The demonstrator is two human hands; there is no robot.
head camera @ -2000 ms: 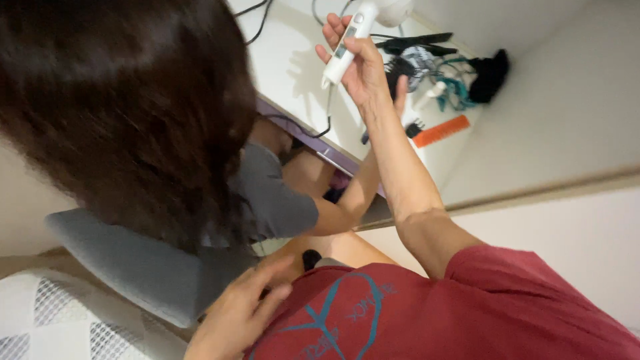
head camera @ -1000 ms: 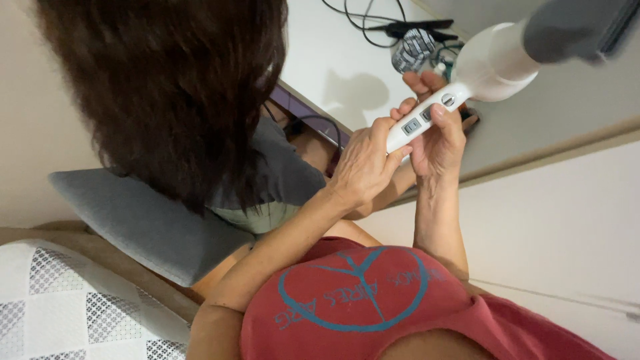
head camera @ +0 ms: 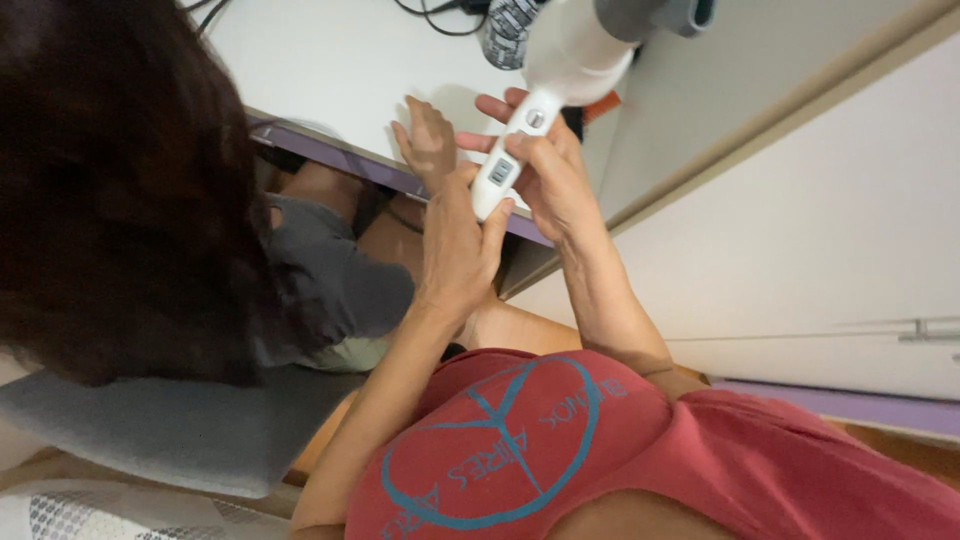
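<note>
A white hair dryer [head camera: 574, 56] with a grey nozzle [head camera: 652, 16] points up and to the right over a desk. My right hand [head camera: 555, 169] holds its handle from the right, the thumb beside the switches. At the handle's lower end, my left hand [head camera: 459, 240] grips with thumb and fingers. To the left sits a person with long dark hair [head camera: 127, 195], seen from behind and above; that person's hand [head camera: 429, 142] is raised near the desk's edge, just beyond my left hand.
The white desk [head camera: 322, 67] has a purple front edge. On it are a patterned can [head camera: 506, 34], black cables [head camera: 442, 26] and an orange comb [head camera: 602, 106], partly hidden. A grey chair back [head camera: 165, 427] stands at lower left, and a white cabinet [head camera: 810, 225] at right.
Two seconds ago only my right hand held the dryer, my left being low by my shirt. Since then my left hand has come up and taken hold of the handle's end.
</note>
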